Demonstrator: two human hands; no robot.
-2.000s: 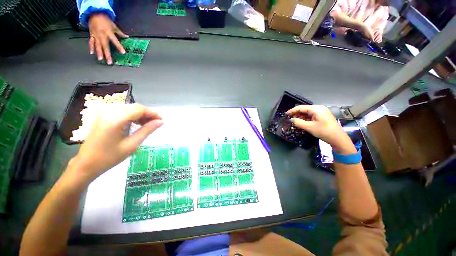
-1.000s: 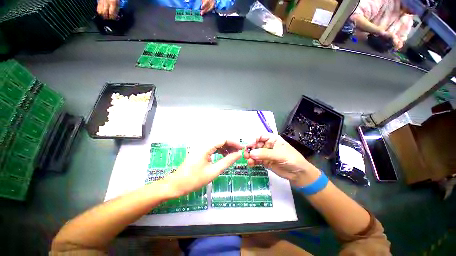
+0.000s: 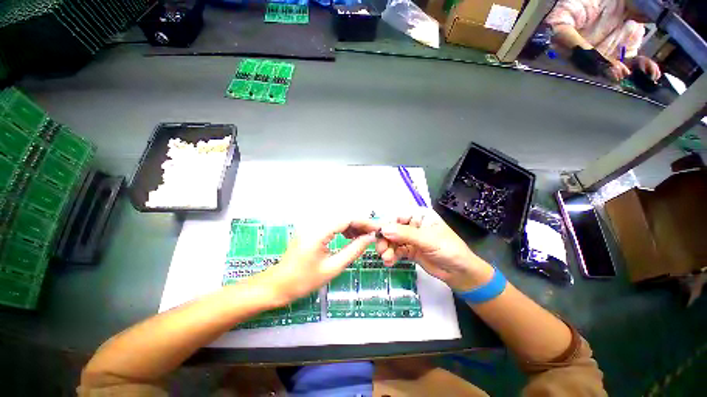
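Two green PCB panels lie side by side on a white paper sheet, the left panel (image 3: 260, 242) and the right panel (image 3: 374, 295). My left hand (image 3: 329, 252) and my right hand (image 3: 422, 246) meet fingertip to fingertip above the top of the right panel. A tiny dark component (image 3: 379, 233) shows between the fingertips; both hands appear to pinch it, details too small to tell. My hands hide parts of both panels. A blue strap (image 3: 482, 287) is around my right wrist.
White-parts bin (image 3: 139, 182) stands at left, black-parts bin (image 3: 530, 203) at right. A purple pen (image 3: 412, 186) lies on the paper. A parts bag (image 3: 545, 244), phone-like rectangle (image 3: 587, 236) and cardboard box (image 3: 643, 233) are at right. Another panel (image 3: 261, 81) lies beyond. A person sits opposite, upper right.
My right hand has come from the black-parts bin and my left hand from beside the white-parts bin to meet over the right panel. The far panel has shifted slightly right; the opposite worker's hands have left view.
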